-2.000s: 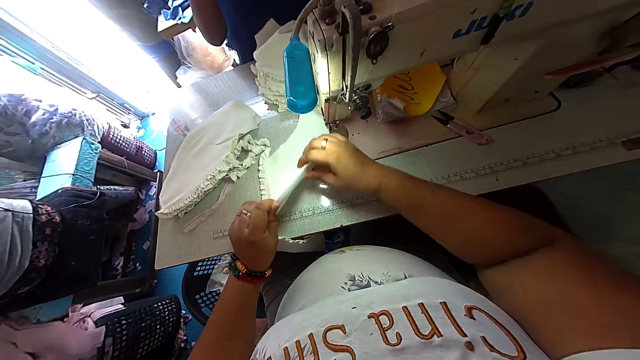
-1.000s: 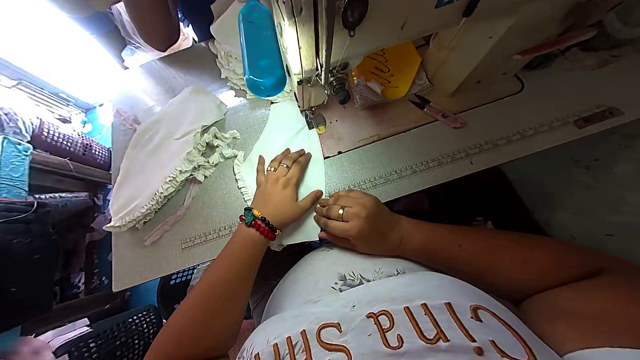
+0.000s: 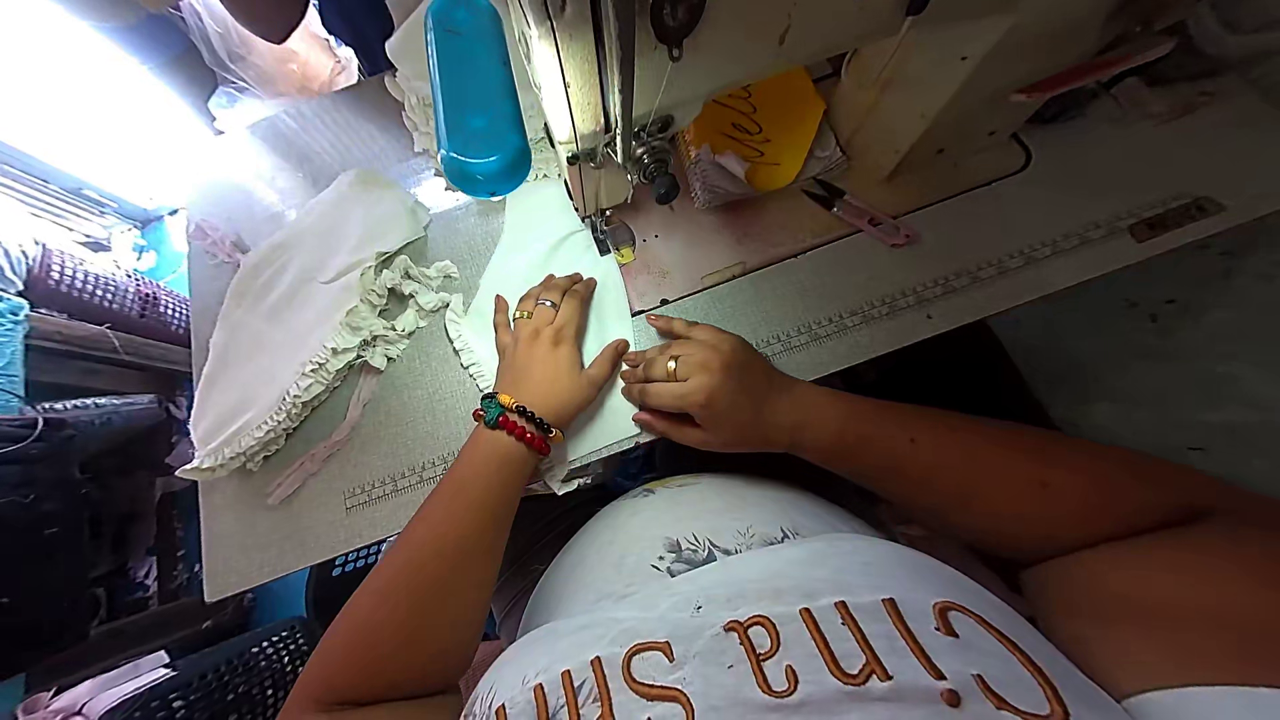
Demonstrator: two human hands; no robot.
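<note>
A white fabric piece with a ruffled left edge [image 3: 540,235] lies on the sewing table, its far end beside the presser foot [image 3: 603,238] of the sewing machine [image 3: 590,110]. My left hand [image 3: 550,355] rests flat on this fabric, fingers apart. At the fabric's right edge is my right hand [image 3: 705,385], its fingertips touching or pinching the edge; whether cloth is between them is hidden. Left of them lies another white piece with ruffled trim [image 3: 310,290], a pale pink strip [image 3: 328,445] hanging from it.
A blue plastic tray-like piece [image 3: 478,100] hangs left of the machine head. Thread snips [image 3: 865,215] lie on the machine bed near a yellow card [image 3: 765,130]. A ruler tape [image 3: 890,300] runs along the table's near side. Perforated baskets [image 3: 240,670] stand at lower left; part of another person shows at top.
Two seconds ago both hands held the fabric's near part raised; now it lies flat under my left hand, with my right hand at its edge. The view has moved closer to the table.
</note>
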